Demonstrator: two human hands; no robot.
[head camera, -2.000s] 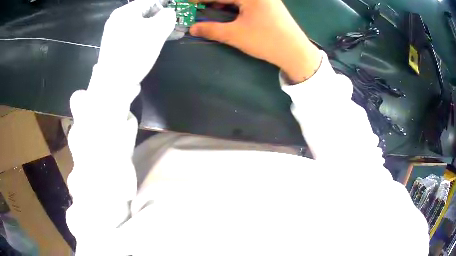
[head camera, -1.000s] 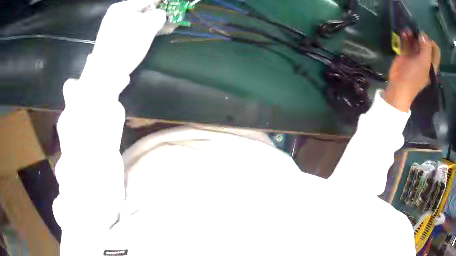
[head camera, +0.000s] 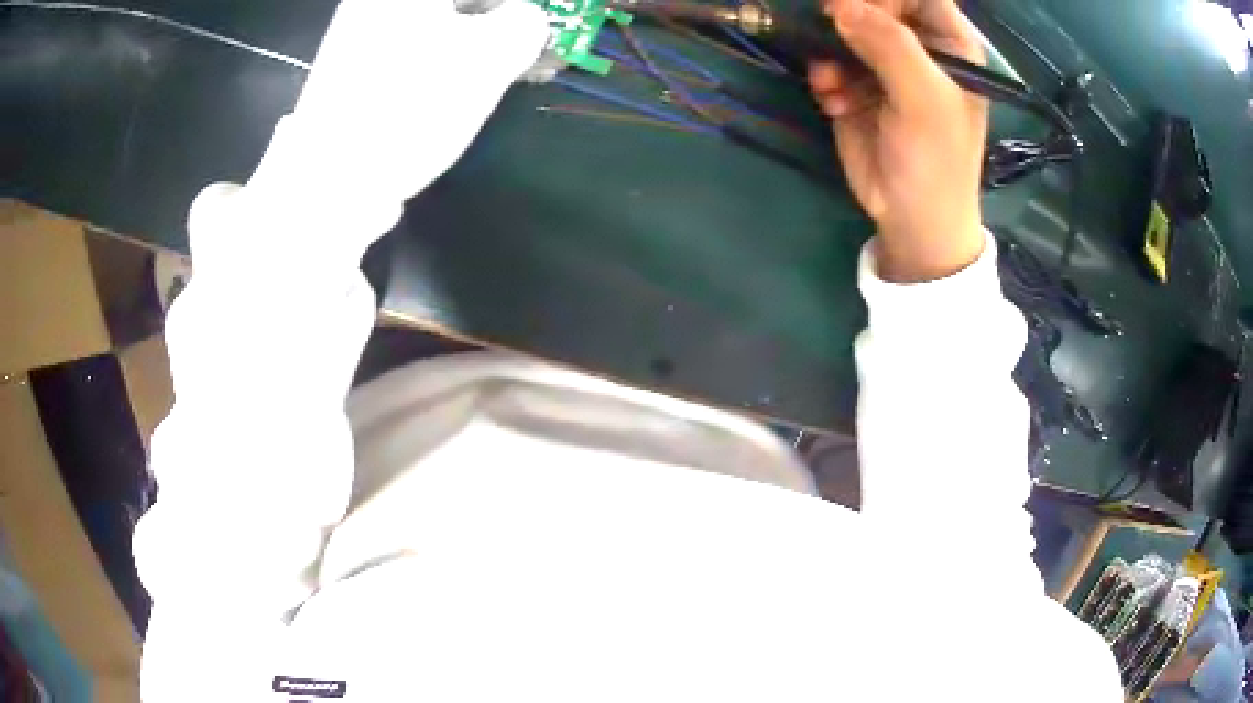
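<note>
My left hand (head camera: 467, 41), in a white glove and cut off by the top edge, holds a small green circuit board (head camera: 581, 30). My bare right hand (head camera: 907, 117) holds a black soldering iron (head camera: 797, 35) with its metal end pointing left at the board. Whether the tip touches the board is not clear. Thin blue and brown leads (head camera: 660, 107) lie to the right of the board and below the iron, running into black cords (head camera: 776, 148). A thin silvery solder wire (head camera: 179, 30) runs from the upper left to my left glove.
More black cords (head camera: 1051, 323) lie right of my right sleeve. A black block with a yellow patch (head camera: 1157, 240) stands at the right. Small parts in clear plastic (head camera: 1141, 611) lie in a tray at the lower right. An open cardboard box (head camera: 48, 295) is at the left below the bench edge.
My right hand went from the board to the black block at the right, took hold of the soldering iron and came back with it beside the board. My left hand still holds the board.
</note>
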